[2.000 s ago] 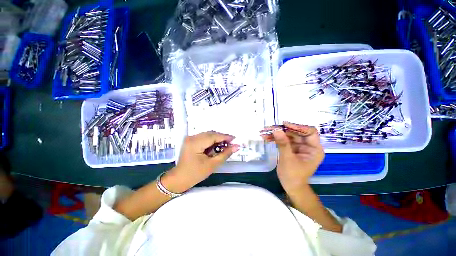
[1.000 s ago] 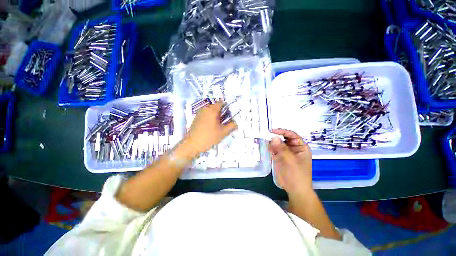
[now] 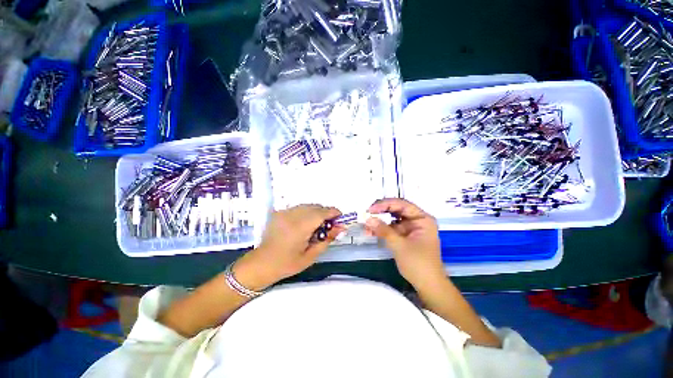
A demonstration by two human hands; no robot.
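Observation:
My left hand [image 3: 295,236] is over the near edge of the centre tray [image 3: 258,159], closed on several silver metal tubes [image 3: 325,229]. One tube points right, toward my right hand. My right hand [image 3: 409,240] holds a white plastic sleeve [image 3: 381,218] between thumb and fingertips, its end close to that tube; I cannot tell whether they touch. Dark stem parts show among the right fingers. The centre tray has white sleeves and silver tubes. The left tray [image 3: 133,244] holds assembled pieces in rows. The right tray [image 3: 609,155] holds collared stems [image 3: 527,155].
A clear plastic bag of silver tubes [image 3: 317,37] lies behind the centre tray. Blue bins stand at the back left [image 3: 156,88] and back right [image 3: 606,81]. Blue and white stacked trays [image 3: 502,247] are under the right tray. A dark flat object [image 3: 214,92] lies behind the left tray.
My left hand has come back from inside the centre tray toward the near edge, with tubes in it. My right hand has moved left, bringing the white sleeve close to a tube.

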